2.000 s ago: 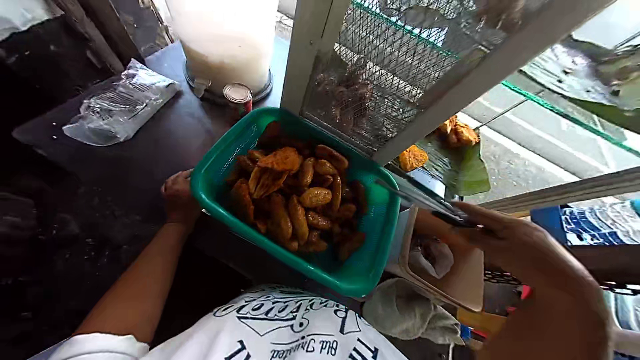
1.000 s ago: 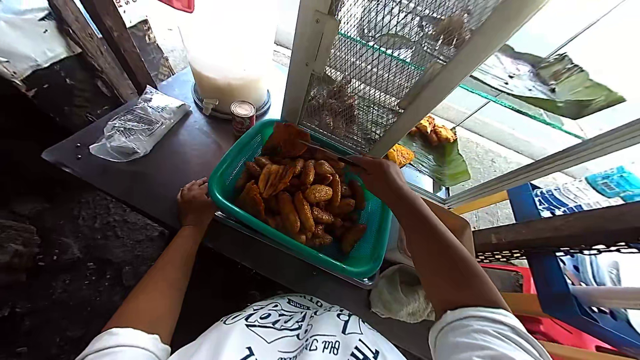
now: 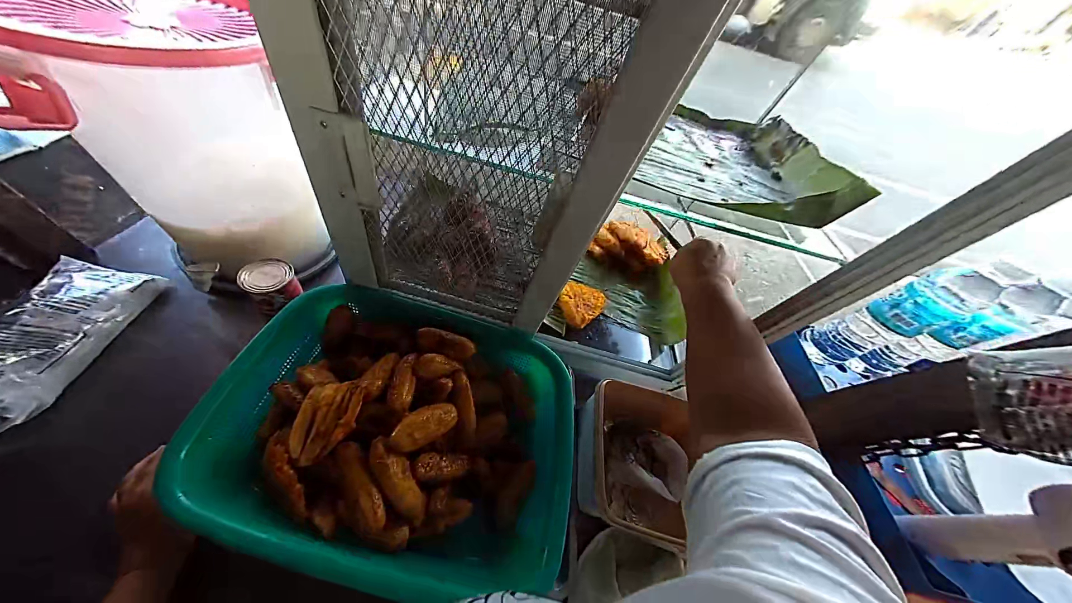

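Note:
A green plastic basket (image 3: 553, 469) holds a heap of browned fried bananas (image 3: 423, 427). My left hand (image 3: 146, 511) is beside the basket's left edge, its fingers partly hidden by the rim. My right hand (image 3: 703, 264) reaches inside the display case, closed around what seem to be metal tongs (image 3: 666, 226), mostly hidden by glare and the fist. The tongs' far end is by a pile of orange fried food (image 3: 628, 244) on a banana leaf (image 3: 624, 293). A separate orange piece (image 3: 580, 304) lies nearer me on that leaf.
The case has a mesh door (image 3: 469, 151) and a glass shelf with another banana leaf (image 3: 754, 167). A large bucket (image 3: 209, 151), a small can (image 3: 268, 280) and a plastic bag (image 3: 67, 335) stand or lie left. A tub (image 3: 641, 452) sits right of the basket; wrapped bottles (image 3: 938, 318) are farther right.
My right hand has moved from over the basket into the display case. The flat fried piece held over the basket a second ago is no longer there. The view has shifted nearer the case.

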